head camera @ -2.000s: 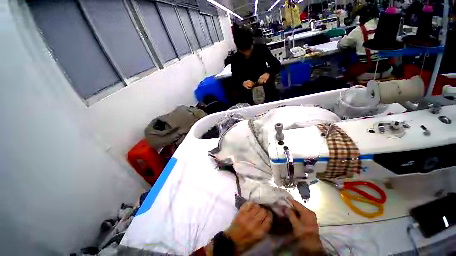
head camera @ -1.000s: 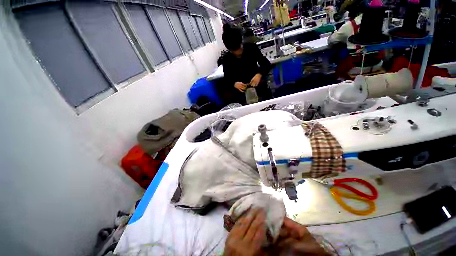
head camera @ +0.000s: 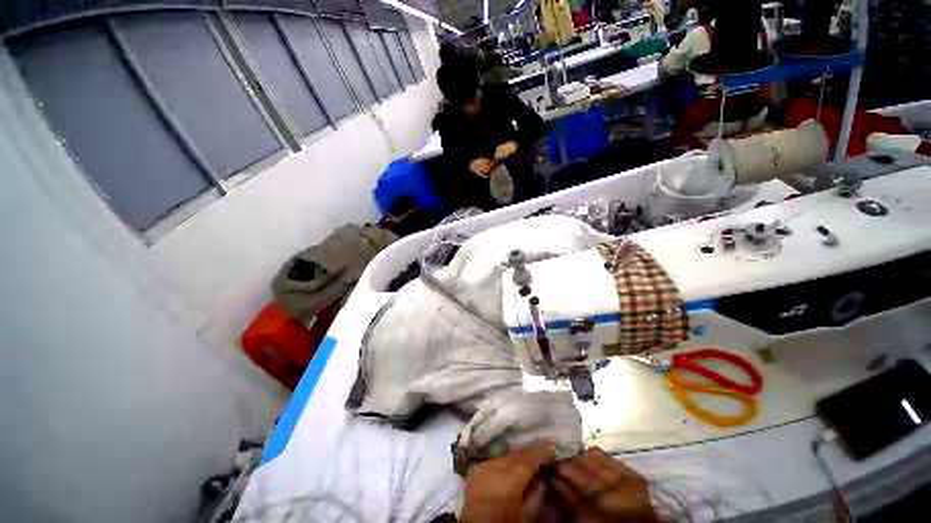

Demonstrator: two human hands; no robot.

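Observation:
The pale grey-white lining (head camera: 439, 342) lies left of and behind the machine head, with a dark edge along its lower left side. A bunched part of it reaches down to my hands. My left hand (head camera: 507, 484) and my right hand (head camera: 602, 484) are close together at the bottom of the picture, fingers bent on the bunched cloth's near end. The cloth between them is mostly hidden. The presser foot area (head camera: 582, 384) is brightly lit, just above my right hand. The white lockstitch machine (head camera: 559, 296) stands over the cloth.
Red and orange scissors (head camera: 715, 386) lie right of the needle. A black phone (head camera: 880, 409) with a cable is at the right. A cream thread cone (head camera: 778, 155) stands behind the machine. A red stool (head camera: 276, 342) holds cloth by the wall. A person (head camera: 485, 133) in dark clothes handles cloth opposite.
The lining's free part has swung left and spread out on the table. My hands have drawn closer together on the bunched end. The whole view has shifted slightly.

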